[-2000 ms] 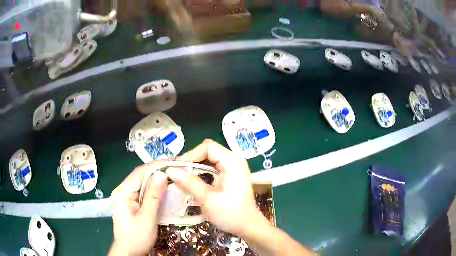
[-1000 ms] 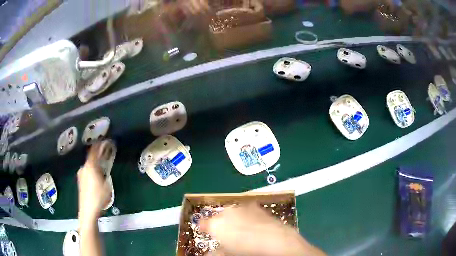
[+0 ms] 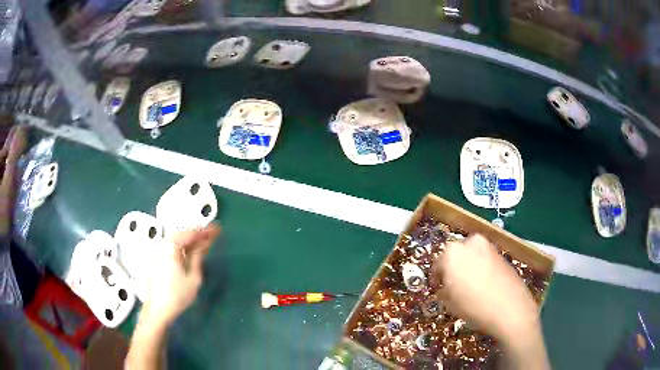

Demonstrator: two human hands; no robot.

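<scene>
Several white covers [image 3: 105,273] with dark round holes lie overlapping at the lower left. My left hand [image 3: 172,278] is over their right side, against the nearer edges of two covers [image 3: 187,201]; whether it grips one is unclear. My right hand [image 3: 481,282] is inside the brown parts box [image 3: 479,230], fingers curled down among shiny copper-brown inserts [image 3: 383,311]. Its fingertips are hidden and blurred, so whether it holds an insert cannot be told.
A red and yellow screwdriver [image 3: 297,298] lies left of the box. Beyond the white strip [image 3: 311,203] stand base shells with blue boards [image 3: 492,173] and plain covers [image 3: 281,53]. A red object [image 3: 64,314] is at the lower left edge.
The two hands first held a cover together; then my left hand reached onto the belt and now is at the lower-left covers. My right hand moved into the box. The view has turned left.
</scene>
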